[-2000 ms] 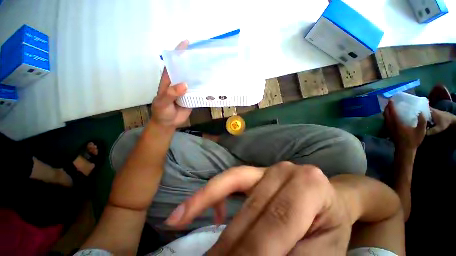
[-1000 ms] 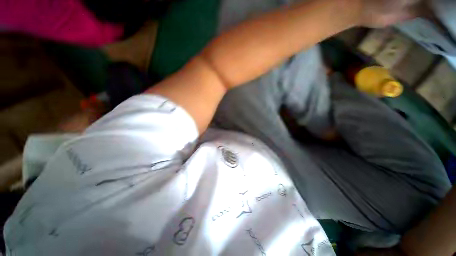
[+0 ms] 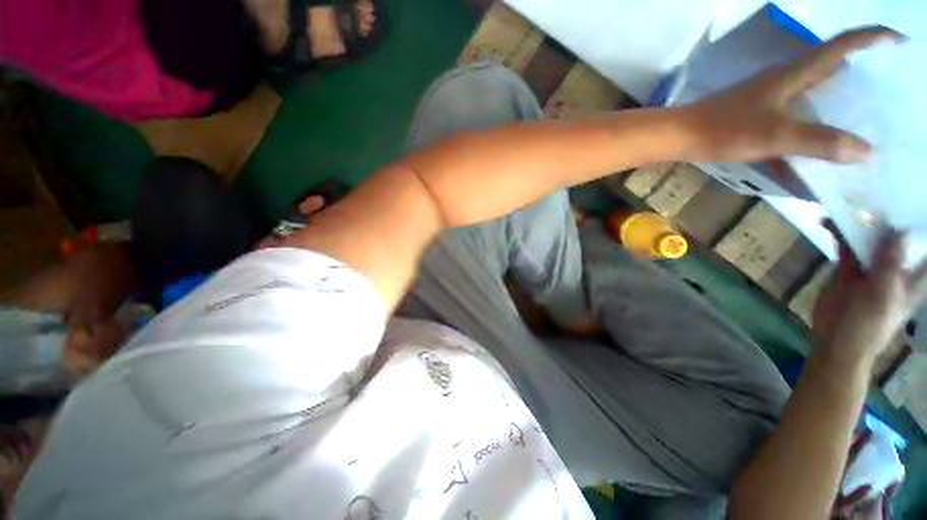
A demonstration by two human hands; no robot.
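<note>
A pale, glossy white item (image 3: 882, 122), washed out, lies at the right edge, partly cut off; I cannot tell if it is the unit or its wrap. A white and grey retail box (image 3: 717, 61) with a blue edge is behind and under my left hand. My left hand (image 3: 778, 117) reaches over the box, thumb and forefinger spread wide against the white item. My right hand (image 3: 869, 295) is blurred at the item's lower edge, fingers raised; its grip is unclear.
The wooden pallet edge (image 3: 747, 239) runs below the white tabletop (image 3: 620, 36). A yellow-capped bottle (image 3: 651, 236) stands beside my knees. Other people's sandalled foot (image 3: 330, 30) and hands (image 3: 91, 340) show at left. Another hand with a white item (image 3: 874, 467) is at lower right.
The view has swung down and left since the first frame. My left hand, holding the white unit then, is now spread. My right hand has moved from near the camera to the white item.
</note>
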